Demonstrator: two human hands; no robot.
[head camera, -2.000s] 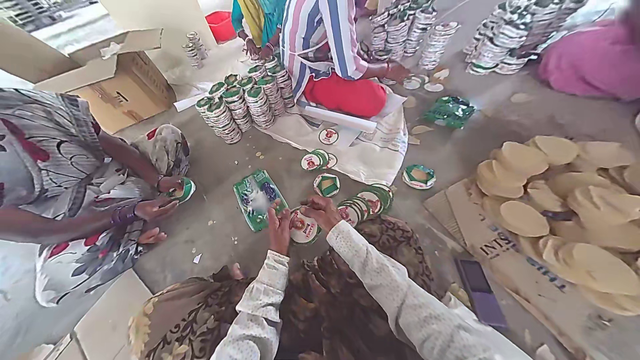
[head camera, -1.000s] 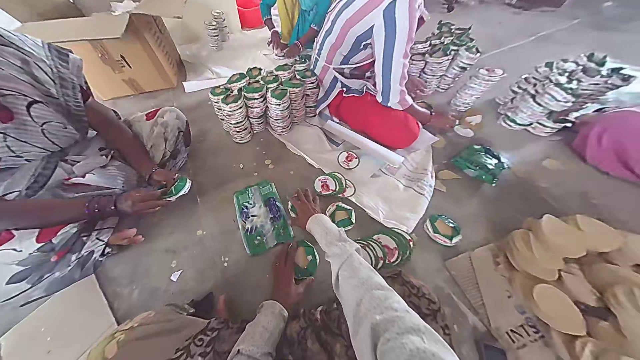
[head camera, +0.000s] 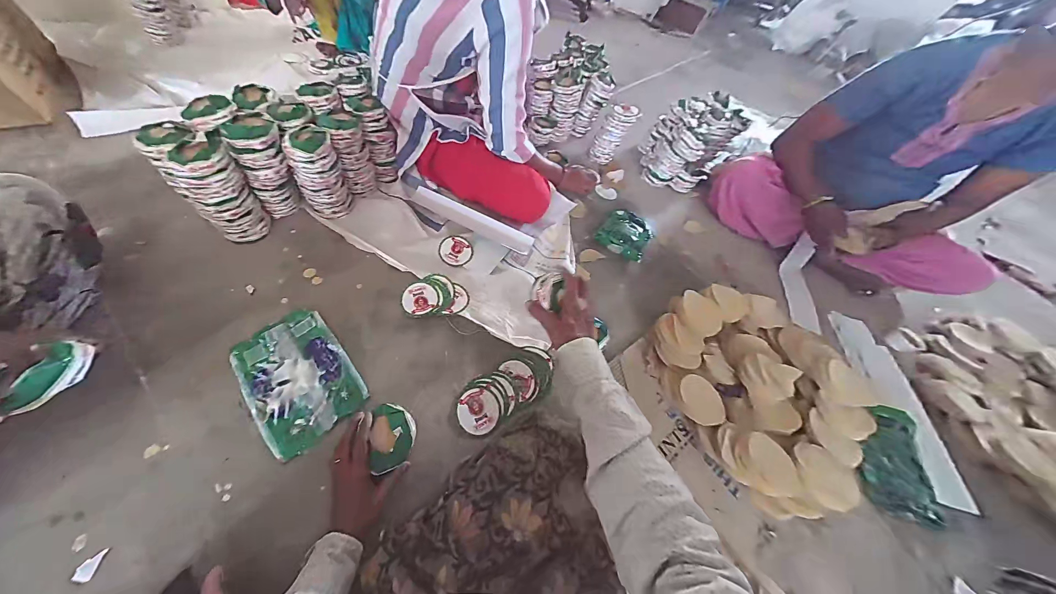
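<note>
My left hand (head camera: 363, 470) is low in the view, its fingers against a green-backed disc with a tan centre (head camera: 392, 439). Just left of it lies a green plastic packet (head camera: 299, 384). My right hand (head camera: 568, 312) reaches forward, its fingers on a round disc with a white and green face (head camera: 548, 290). Between my hands and nearer my right sleeve, a fanned row of white, green-rimmed printed discs (head camera: 481, 408) lies on the floor. Ahead are several overlapping discs (head camera: 422, 299) and a single disc (head camera: 455, 250) on a white sheet.
Tan round pieces (head camera: 759, 396) are heaped on flattened cardboard (head camera: 652, 404) at right. Tall disc stacks (head camera: 247, 157) stand ahead left. A person in a striped top (head camera: 462, 74) sits ahead; another in blue (head camera: 907, 124) sits at right. A crumpled green packet (head camera: 624, 234) lies ahead.
My right hand has moved forward and right, from beside the green packet to a disc near the white sheet. My left hand stays by the disc near the packet. The view has turned right.
</note>
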